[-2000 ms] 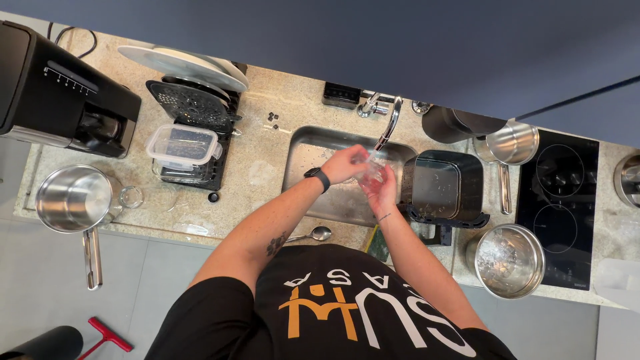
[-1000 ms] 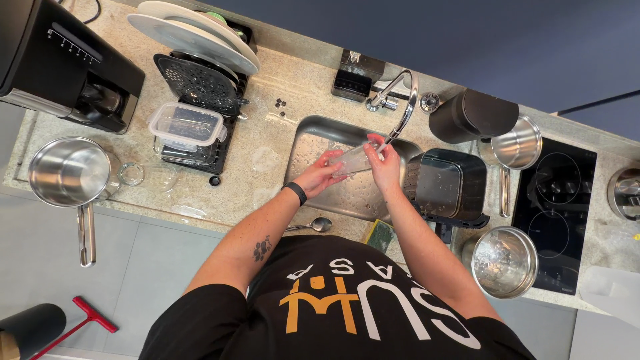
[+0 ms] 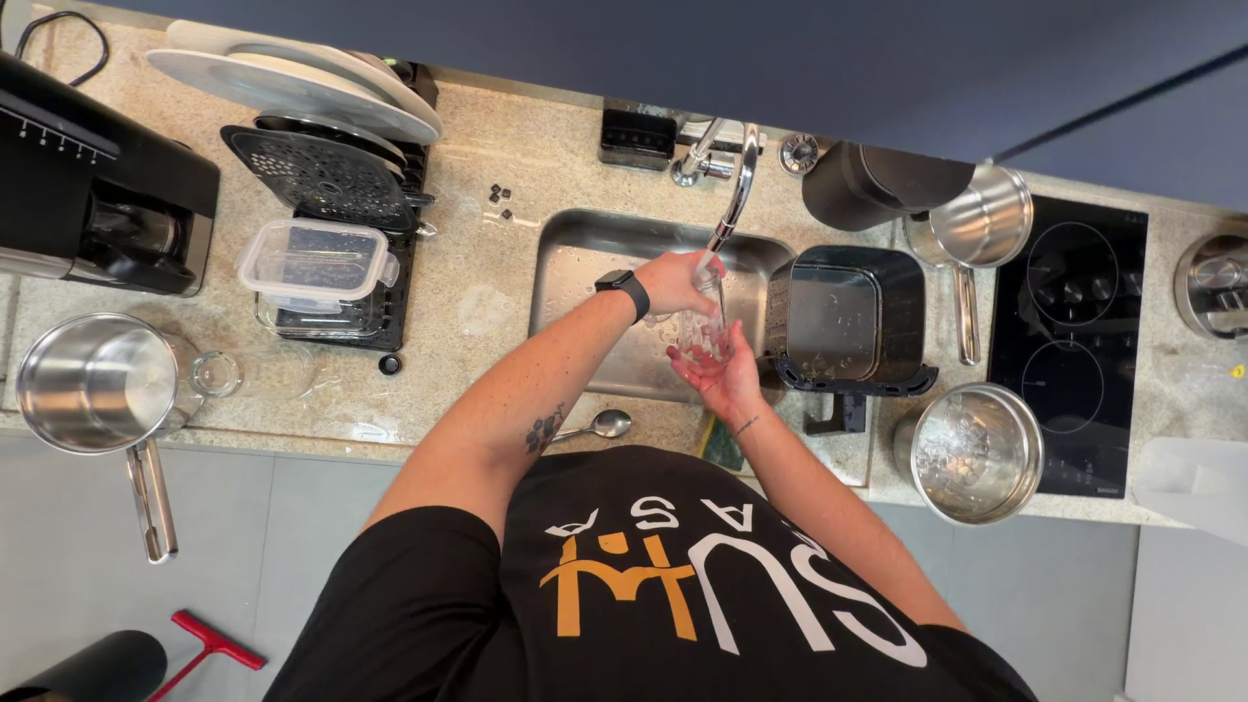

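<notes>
A clear drinking glass [image 3: 704,336] is between my two hands, over the stainless steel sink [image 3: 604,366]. My left hand [image 3: 680,283], with a dark watch on the wrist, grips its upper part under the tap [image 3: 746,185]. From below, my right hand [image 3: 726,378] cups the glass with its fingers around the base. Water runs from the spout onto the left hand and the glass. Fingers and reflections partly hide the glass.
A black air fryer basket [image 3: 848,312] adjoins the sink's right side. Steel pots [image 3: 970,453] stand near the black cooktop [image 3: 1072,292]. A spoon [image 3: 611,423] lies by the front edge. Left are a loaded dish rack [image 3: 390,317], a saucepan [image 3: 97,383] and a coffee maker [image 3: 107,185].
A second ago my hands held the glass tilted sideways, one at each end. Now it is turned more toward me, with the left hand above and the right hand below.
</notes>
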